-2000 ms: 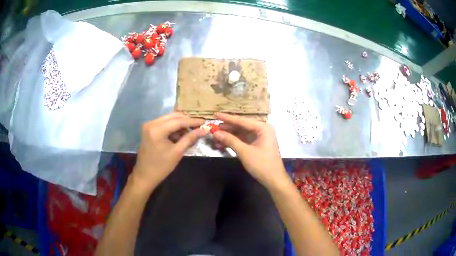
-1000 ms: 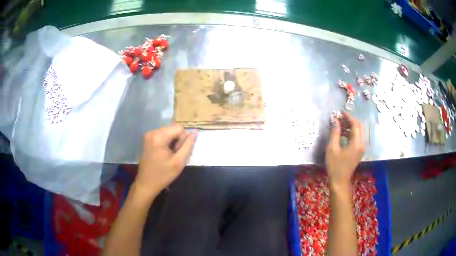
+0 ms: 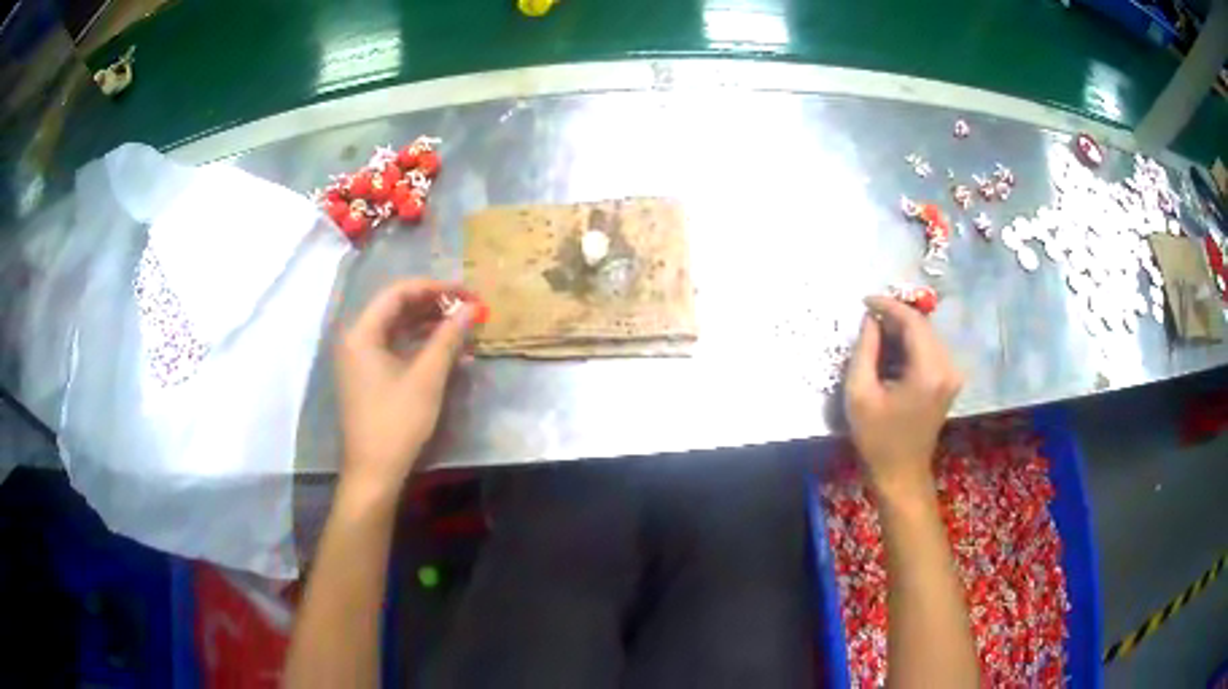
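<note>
My left hand (image 3: 391,384) pinches a small red-and-white figure (image 3: 462,310) at the left edge of the brown cardboard pad (image 3: 579,316). My right hand (image 3: 900,384) is over the bench at right, thumb and fingertips close together beside another red-and-white figure (image 3: 921,299); whether they hold anything is unclear. A whitish glue blob (image 3: 595,246) sits in a dark stain on the pad. Tiny white parts (image 3: 808,343) are scattered left of my right hand. A cluster of red figures (image 3: 381,186) lies beyond my left hand.
A translucent white bag (image 3: 243,444) covers the bench's left end. White discs (image 3: 1098,256) and a brown card (image 3: 1185,289) lie far right. A blue bin (image 3: 949,538) of red-and-white pieces stands below right. The green belt (image 3: 539,61) runs behind the bench.
My hands have parted from the figure they worked on together. My left hand has moved left and up with a figure; my right hand has moved to the right side of the bench.
</note>
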